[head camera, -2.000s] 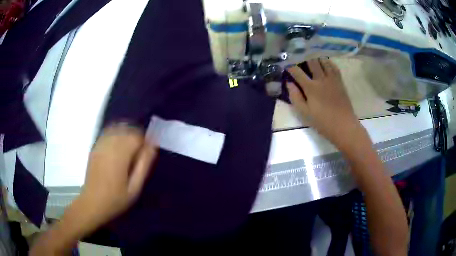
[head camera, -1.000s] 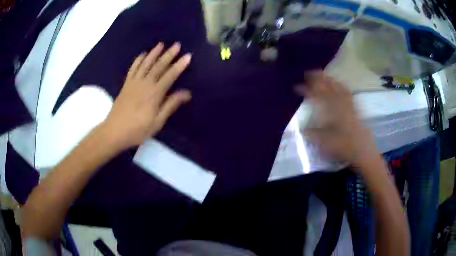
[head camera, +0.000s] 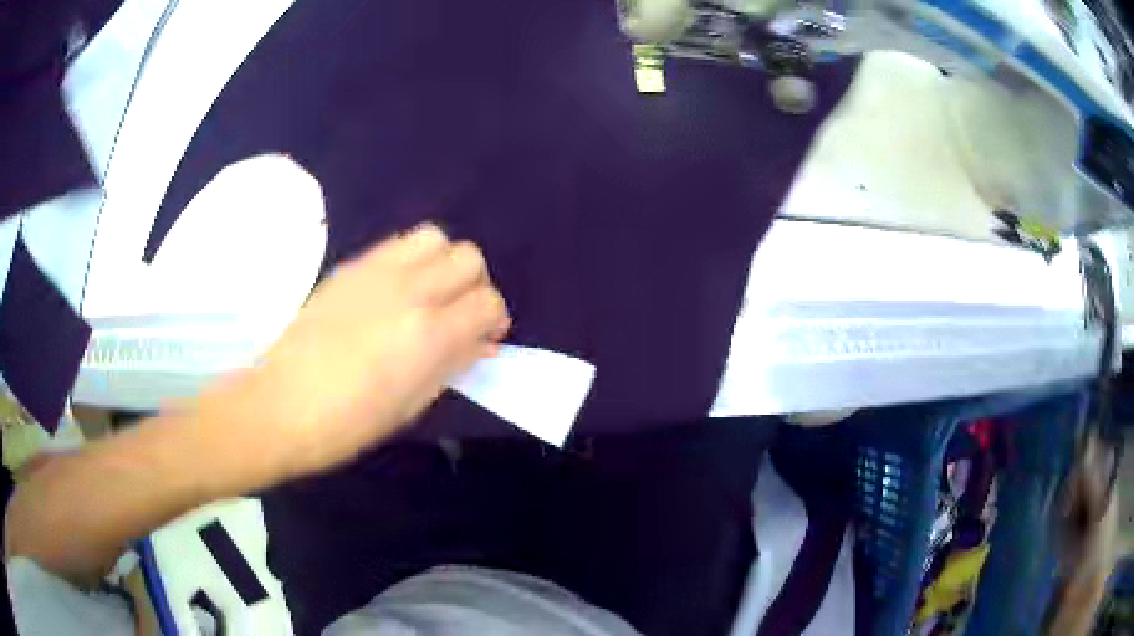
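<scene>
The large dark purple garment panel (head camera: 560, 211) lies over the machine bed and table and hangs over the front edge. A white strip (head camera: 541, 388) lies at its lower part. My left hand (head camera: 423, 311) has its fingers bunched on the strip's left end, which it hides. The sewing machine's presser foot area (head camera: 746, 44) is at the top, with a yellow mark (head camera: 649, 70) beside it. My right hand is blurred at the far right edge (head camera: 1089, 485), below the table edge; its fingers cannot be made out.
Dark cut pieces (head camera: 40, 326) lie at the far left. Thread snips (head camera: 1030, 232) lie on the machine bed at right, with black-handled scissors (head camera: 1099, 292) beyond. A blue plastic basket (head camera: 885, 497) holding scraps is below the table's front edge (head camera: 920, 354).
My left hand has gone from flat on the panel to bunched fingers on the strip. My right hand has moved away to the far right. The view has shifted, with the machine higher in the picture.
</scene>
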